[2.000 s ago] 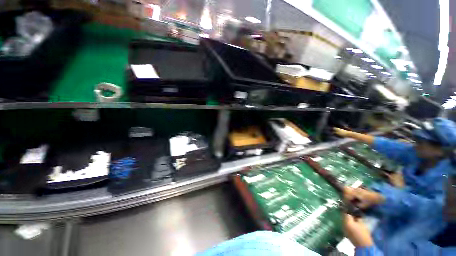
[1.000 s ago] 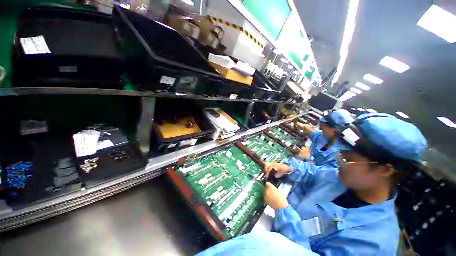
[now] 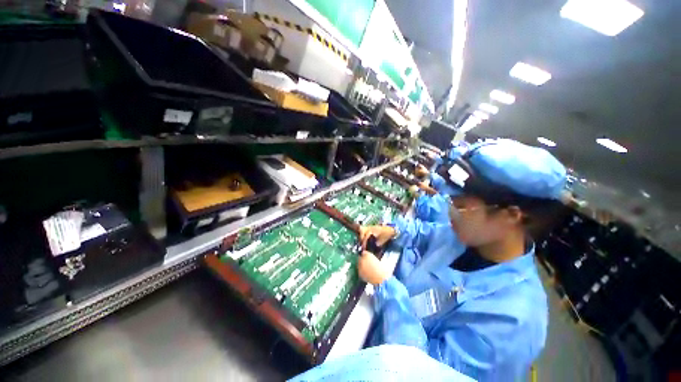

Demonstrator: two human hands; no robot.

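Note:
No hand of mine is in the picture; a light blue cloth shape, perhaps my own cap or sleeve, shows at the bottom edge. The nearest thing in front of me is a large green circuit board (image 3: 299, 261) with white marks and small parts. It lies in a dark carrier with a reddish-brown side rail (image 3: 261, 306). Another person's hands (image 3: 375, 257) are at the board's right edge, around something small and dark that I cannot make out.
A person in blue smock and cap (image 3: 478, 276) stands at the right, with others beyond. More green boards (image 3: 364, 203) lie farther along the line. Two-level shelving at the left holds a cardboard-lined box (image 3: 213, 195), a tray (image 3: 112, 257) with small parts, and black bins (image 3: 172, 56).
My view has turned to the right. The bins, trays and board have shifted left in the picture, and the neighbouring person shows more fully. That person's hands stay at the board's right edge.

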